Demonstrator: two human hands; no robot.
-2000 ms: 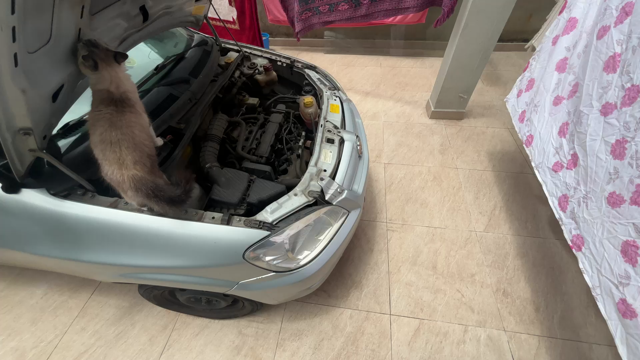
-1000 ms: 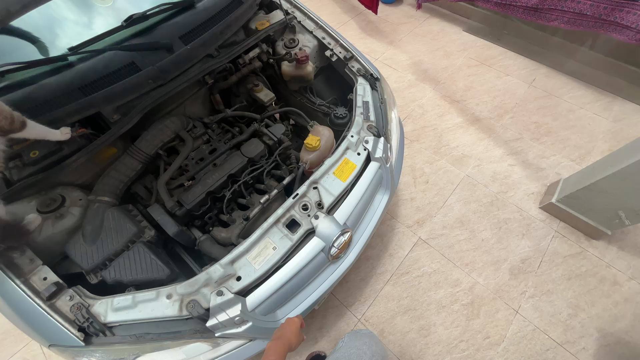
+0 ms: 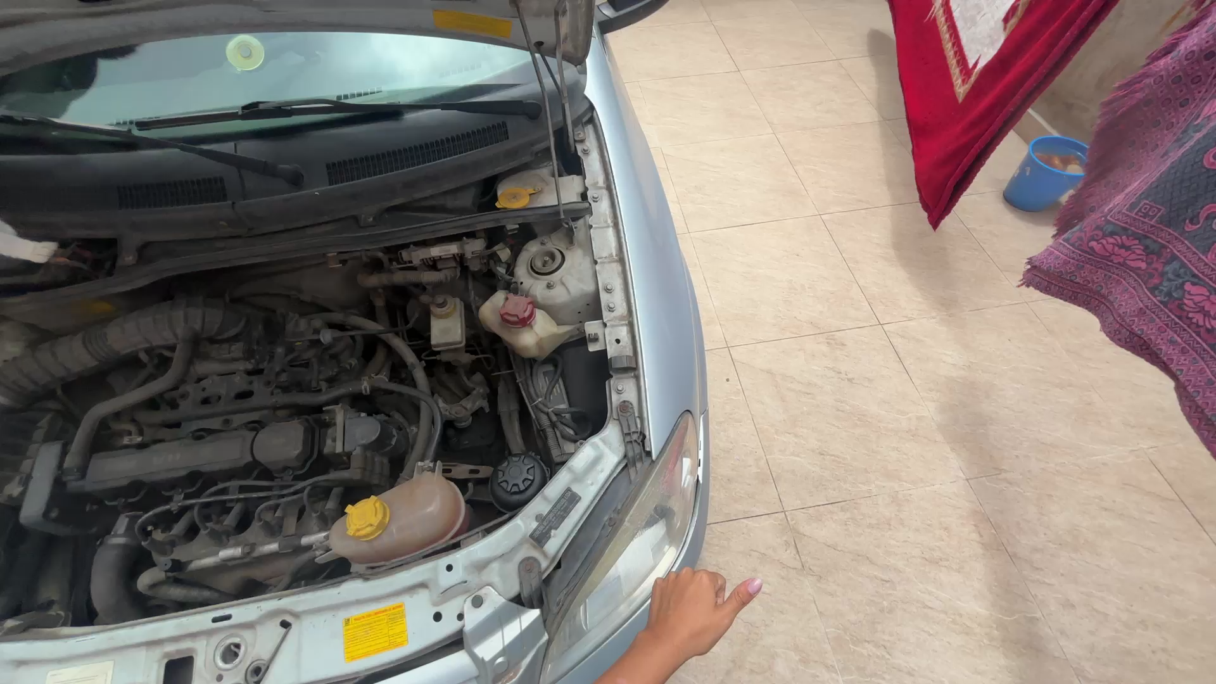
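Near the headlight [image 3: 632, 541] at the front corner of the silver-blue car, my left hand [image 3: 696, 608] has its thumb out to the right and its other fingers bent. It holds nothing; whether it touches the car cannot be told. My right hand is out of view. The raised hood [image 3: 380, 17] leaves the engine [image 3: 204, 451] exposed. In front of the engine sits a coolant tank [image 3: 408, 522] with a yellow cap [image 3: 367, 519]. Farther back are a reservoir [image 3: 532, 328] with a red cap and another yellow cap [image 3: 514, 197].
A white cat's paw [image 3: 27, 249] shows at the left edge. The hood's prop rod [image 3: 549, 123] stands near the fender. Over the tiled floor [image 3: 855, 408] hang a red cloth [image 3: 988, 104] and a purple patterned cloth [image 3: 1140, 228], with a blue bucket [image 3: 1045, 176] between them.
The view has swung a lot, now on the engine bay's other side. A hand low by the grille one second ago now shows by the headlight. The cat's body, seen earlier, is out of view.
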